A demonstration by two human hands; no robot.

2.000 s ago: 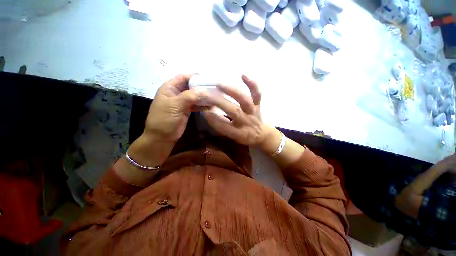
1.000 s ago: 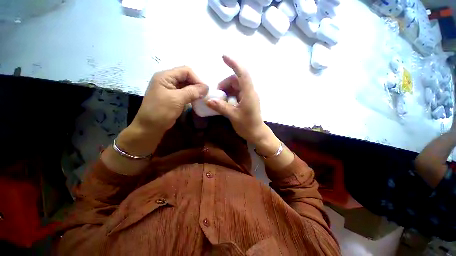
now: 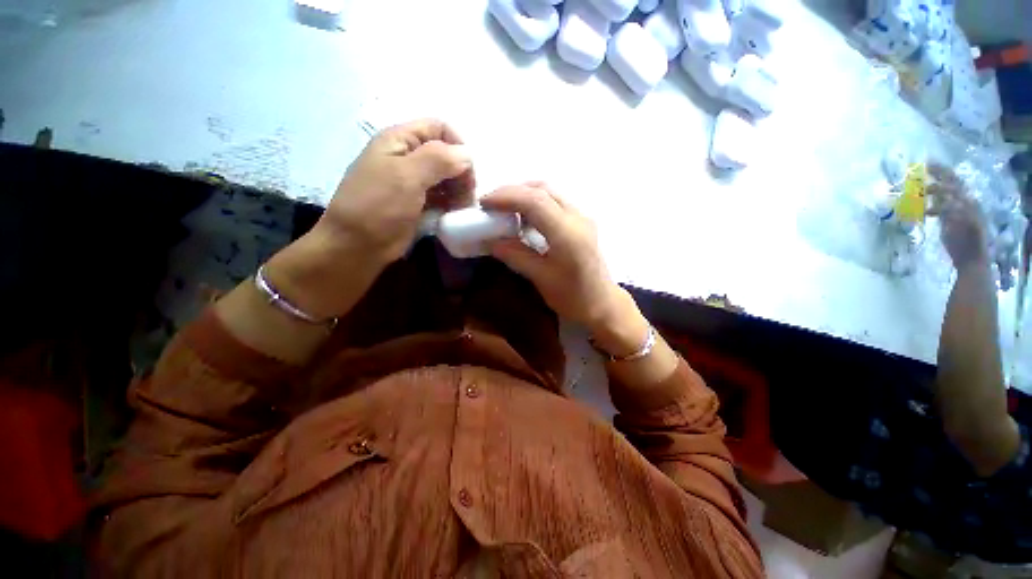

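Note:
A small white rounded case (image 3: 462,231) is held between my hands, just in front of the bench's near edge. My right hand (image 3: 555,247) grips its right side with thumb and fingers. My left hand (image 3: 390,195) is at the upper left of the case with thumb and fingertips pinched together; something pale and thin shows below its fingers at the case's left end, too blurred to name. A loose pile of similar white cases (image 3: 637,59) lies at the top centre of the bench, with one case (image 3: 732,140) at its lower right.
The white bench (image 3: 260,102) has a chipped dark edge. A flat white item (image 3: 320,8) lies at the top left. Clear bags of white pieces with a yellow tag (image 3: 911,193) lie at the right. Another person's arm (image 3: 974,339) reaches over the bench there. A red stool (image 3: 741,402) stands below.
My left hand has moved up from the case, and my right fingers have closed around its right side. The other person's hand has reached in to the bags at the right.

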